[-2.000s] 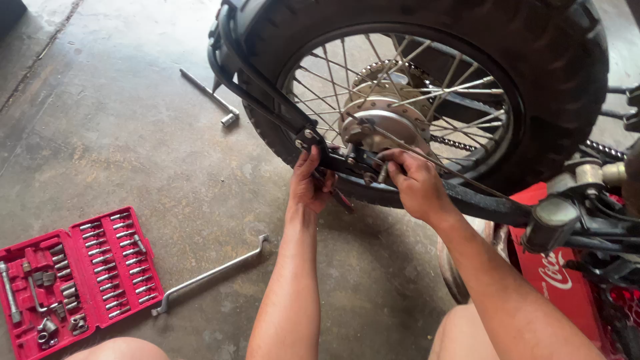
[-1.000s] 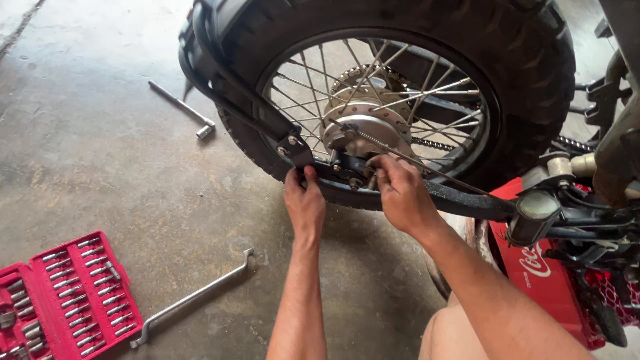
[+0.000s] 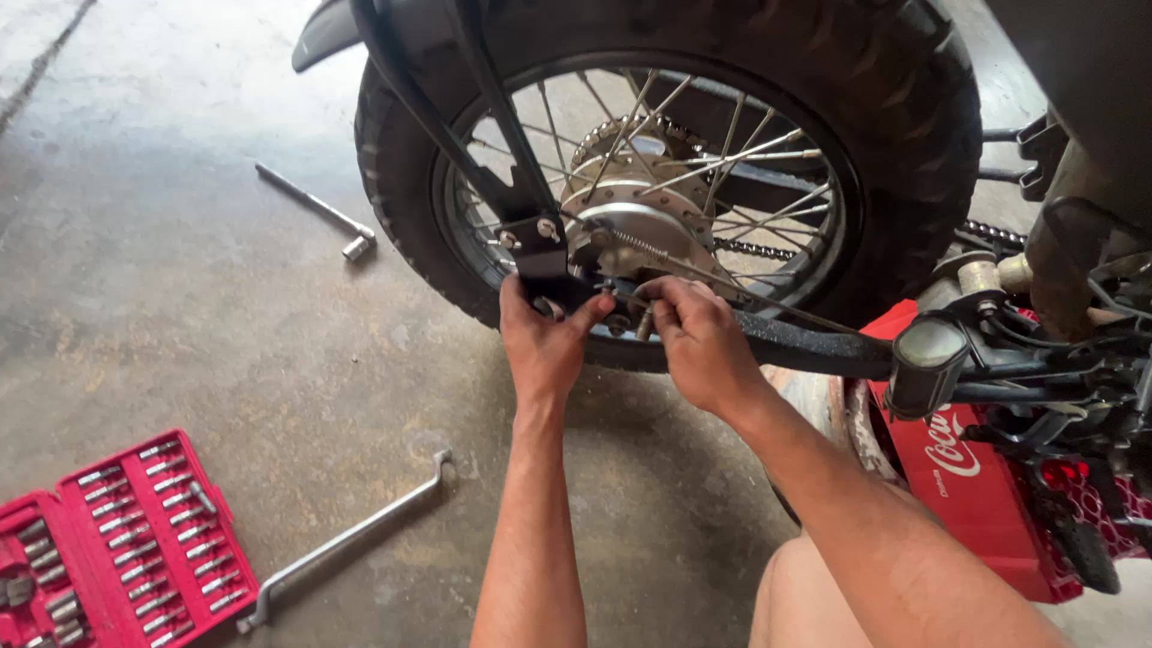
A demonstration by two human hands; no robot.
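A motorcycle's spoked rear wheel (image 3: 765, 162) fills the upper middle, with its hub (image 3: 648, 211), chain and a brake rod with a spring (image 3: 641, 241). My left hand (image 3: 549, 346) grips the lower end of a black metal bracket (image 3: 540, 256), which is fixed by two bolts to the black tubes beside the tyre. Its thumb touches small hardware near the axle. My right hand (image 3: 706, 337) is just right of it, fingers pinched around a small metal part by the swingarm (image 3: 810, 346); the part is mostly hidden by the fingers.
On the concrete floor at left lie a socket wrench (image 3: 310, 200) and an offset box-end wrench (image 3: 351, 535). A red socket set case (image 3: 193, 432) sits open at lower left. Under the motorcycle at right is a red Coca-Cola crate (image 3: 972, 513). A footpeg-side frame (image 3: 1062, 378) juts above it.
The view has moved closer to the wheel. My left thumb, beside the bracket a second ago, now reaches right towards the axle hardware. My right hand stays close to the axle.
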